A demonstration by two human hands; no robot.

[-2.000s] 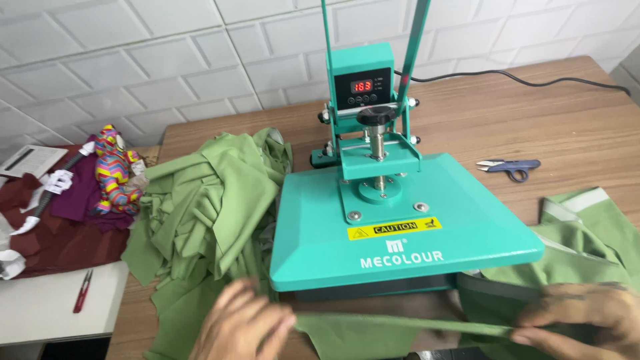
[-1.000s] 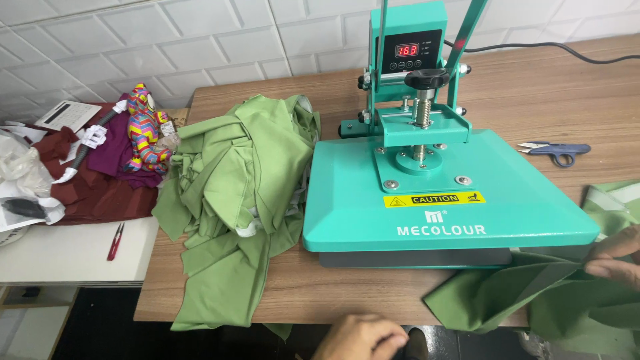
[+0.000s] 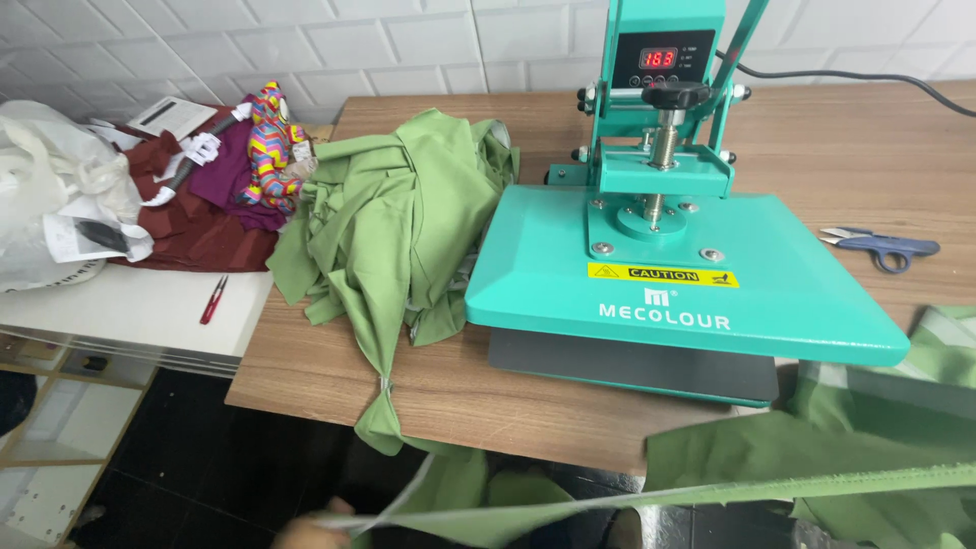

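My left hand (image 3: 316, 530), blurred at the bottom edge, grips one end of a long green fabric strip (image 3: 610, 502). The strip stretches taut to the right edge of the view, below the heat press. My right hand is out of view. More green fabric (image 3: 732, 450) hangs over the table's front right corner. A turquoise heat press (image 3: 686, 229) stands with its upper plate above the dark lower plate (image 3: 633, 366); its display is lit red. Left of it lies a heap of green fabric (image 3: 412, 206), one tail hanging over the front edge.
Blue-handled thread snips (image 3: 884, 245) lie right of the press, and a black cable (image 3: 854, 75) runs behind. On the white surface at left are red-handled snips (image 3: 213, 300), maroon fabric (image 3: 198, 229), a patterned stuffed toy (image 3: 271, 152) and a plastic bag (image 3: 53, 183). The wooden table's front edge (image 3: 305, 415) slants.
My left hand, seen without fabric one second ago, now holds a strip end. The strip is drawn out across the front. My right hand has left the view.
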